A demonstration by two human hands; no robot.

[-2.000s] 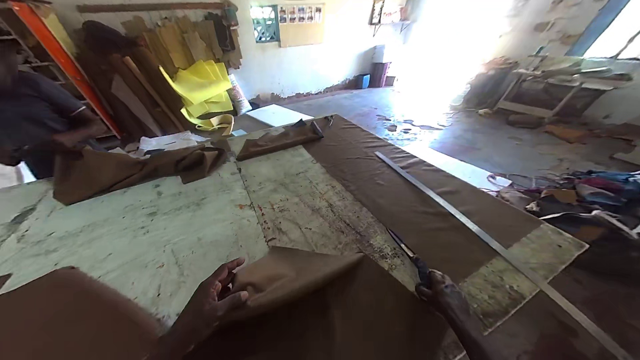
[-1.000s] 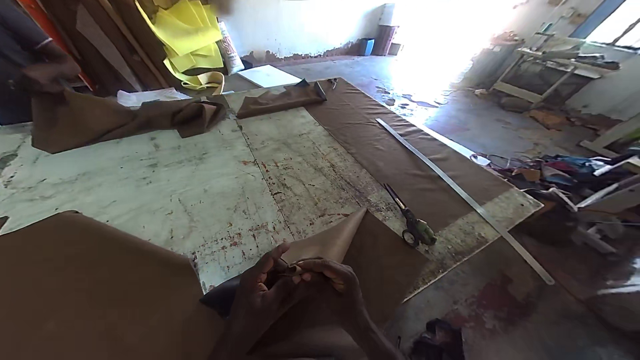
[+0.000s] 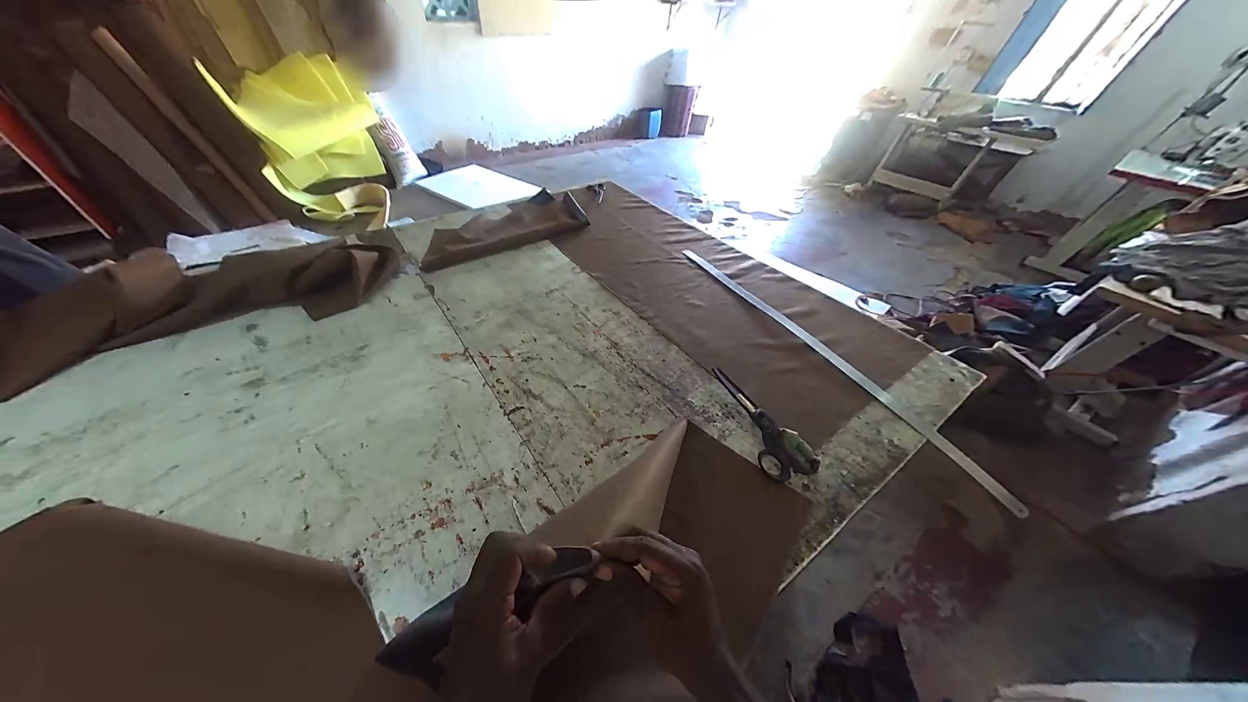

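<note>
My left hand [image 3: 507,604] and my right hand [image 3: 663,585] are close together at the table's near edge, both gripping a folded edge of brown fabric [image 3: 736,517]. Part of that fabric lies on the table with one corner turned up. A pair of scissors [image 3: 765,429] with dark handles rests on the worn table [image 3: 322,409], beyond my right hand. Farther right a long metal ruler [image 3: 838,361] lies across a flat brown fabric strip [image 3: 682,283] and sticks out past the table edge. More brown fabric [image 3: 175,585] is at the near left.
Crumpled brown fabric [image 3: 224,292] lies along the table's far left, beside white paper [image 3: 244,242]. Yellow material [image 3: 302,117] hangs behind. Piled cloth [image 3: 1014,302] and a sewing machine [image 3: 1228,146] stand to the right. Someone's blurred hand shows at the top left.
My right hand has let go of the scissors, which now lie on the table, and has joined my left hand at the fabric edge. The view has shifted.
</note>
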